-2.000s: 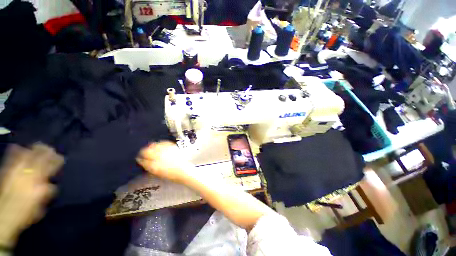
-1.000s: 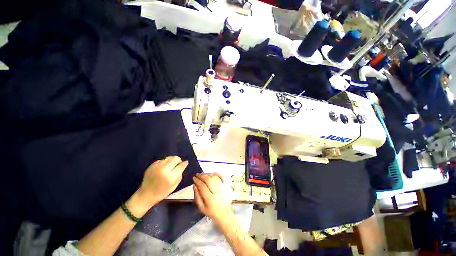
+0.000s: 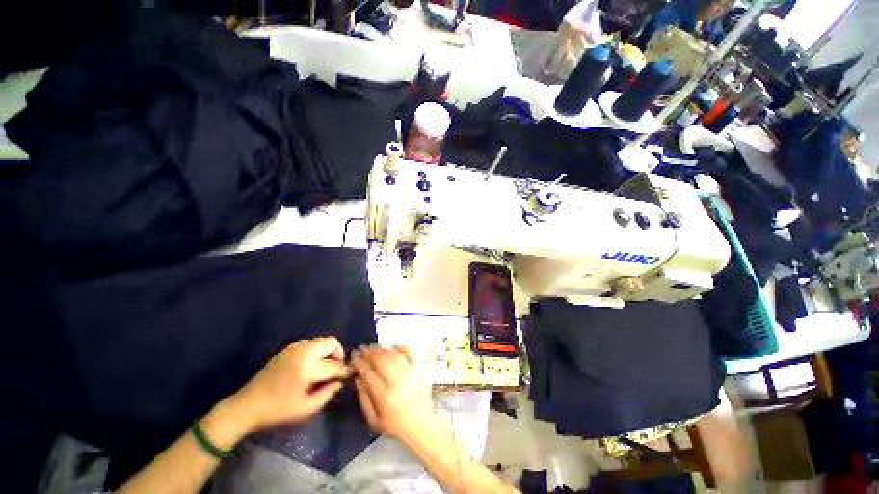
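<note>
A dark cut panel (image 3: 222,318) lies flat left of the needle area of the white JUKI sewing machine (image 3: 569,232). Its right edge lies beside the machine bed and its lower part hangs over the table's front edge. My left hand (image 3: 299,381), with a dark green band at the wrist, pinches the panel's lower right edge. My right hand (image 3: 390,391) pinches the same edge, its fingertips close to the left ones. Both hands are below the presser foot (image 3: 407,259), away from it. The exact fold between the fingers is hidden.
A rumpled dark garment heap (image 3: 154,145) lies behind at left. A smartphone (image 3: 492,309) lies on the machine bed. Stacked dark panels (image 3: 622,362) are at the right. A teal basket (image 3: 757,309) stands beyond them. A whitish sheet (image 3: 405,468) is at my lap. Thread cones (image 3: 583,82) stand behind.
My hands first came together at the panel's right corner from apart. Since then they have shifted slightly lower and left, with fingertips closer, and the panel's edge has drawn down.
</note>
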